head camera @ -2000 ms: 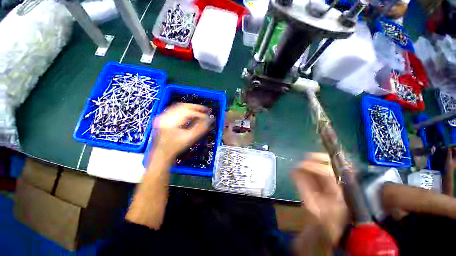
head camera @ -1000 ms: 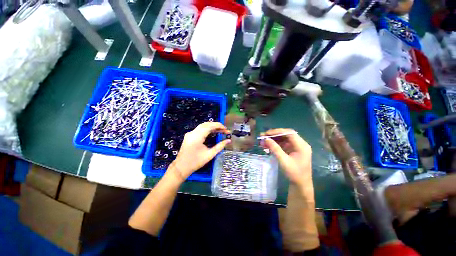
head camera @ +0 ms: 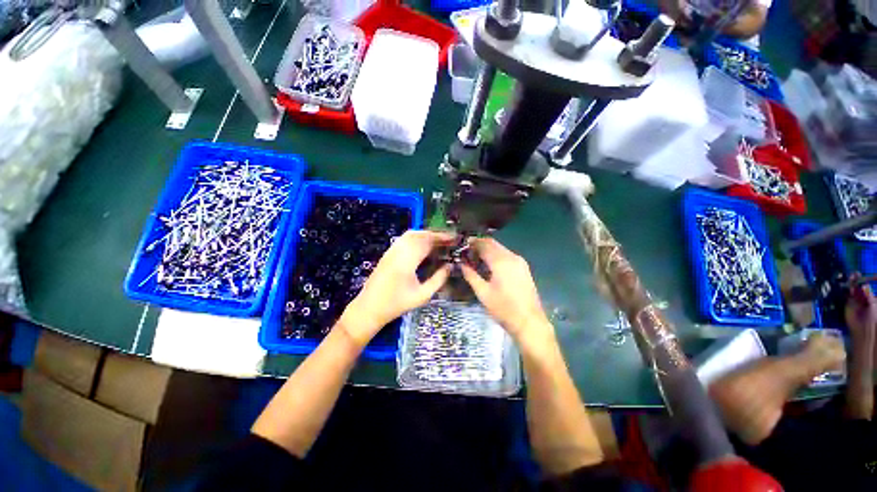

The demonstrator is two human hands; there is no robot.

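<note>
My left hand (head camera: 399, 279) and my right hand (head camera: 502, 281) meet at the metal fixture directly under the ram of the press (head camera: 490, 187). Their thumbs and fingertips are close together around a small dark and shiny spot. The fingers hide most of the fixture and whatever they hold. The press lever (head camera: 635, 298) slants down to its red grip (head camera: 736, 478), with neither hand on it. A clear plastic box (head camera: 510, 370) with rows of pins lies just below my hands. A blue tray of black rings (head camera: 412, 204) is beside my left hand.
A blue tray of pins (head camera: 139, 259) and a white pad (head camera: 207, 343) lie at the left. Red bins (head camera: 332, 117) and white boxes (head camera: 394, 86) stand behind. Another blue tray (head camera: 707, 298) and another person's arm (head camera: 769, 389) are at the right.
My left hand came from over the black rings to the fixture. My right hand moved from beside the lever, showed a pin one second ago, then moved left to the fixture.
</note>
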